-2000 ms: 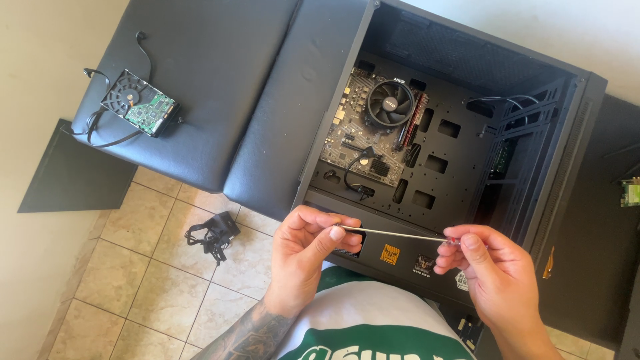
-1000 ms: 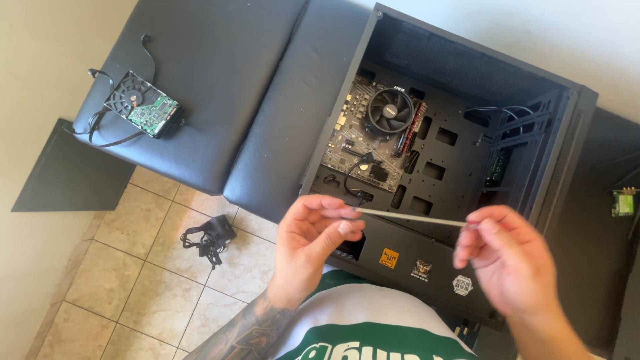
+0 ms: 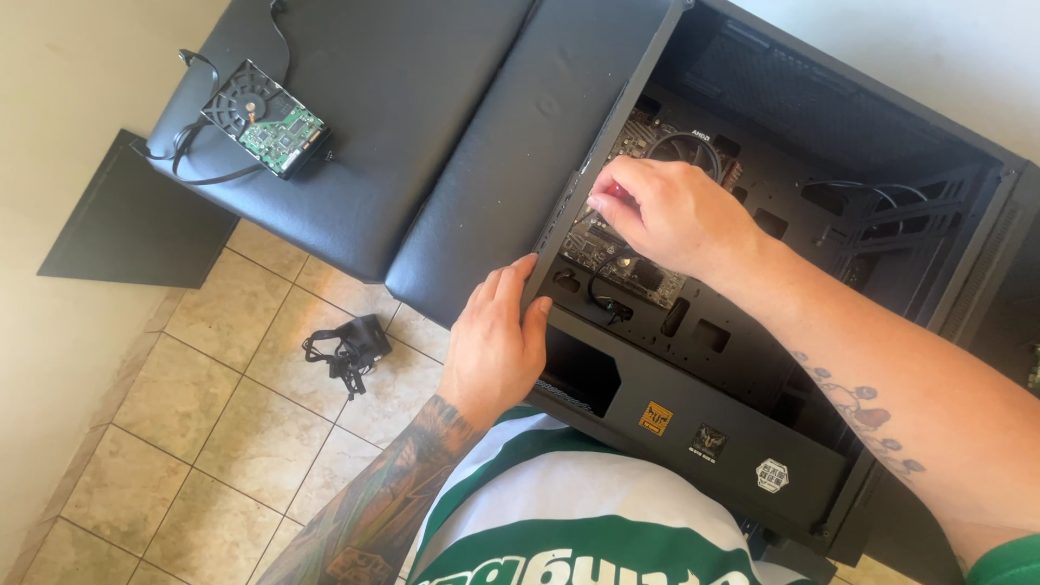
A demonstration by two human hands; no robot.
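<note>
An open black computer case [image 3: 735, 410] lies on its side, its motherboard [image 3: 585, 248] and AMD CPU cooler [image 3: 686, 150] showing inside. Over the motherboard, beside the cooler, my right hand [image 3: 670, 207] has its thumb and forefinger closed around a small red item [image 3: 616, 191], only partly visible; its kind cannot be told. My left hand [image 3: 500, 333] rests on the near left edge of the case, fingers extended, holding nothing. A black cable with a connector [image 3: 617, 310] lies at the lower end of the motherboard.
On the black padded bench [image 3: 382, 106] a hard drive [image 3: 276, 130] lies with its circuit board up, among black cables. A black power supply with bundled cables [image 3: 353, 349] sits on the tiled floor [image 3: 268, 422]. A dark flat panel [image 3: 134, 215] lies beyond the bench at left.
The thin strip that both hands held between them is no longer visible. My right hand has moved left into the case, and my left hand has gone to the case edge. The view has shifted closer.
</note>
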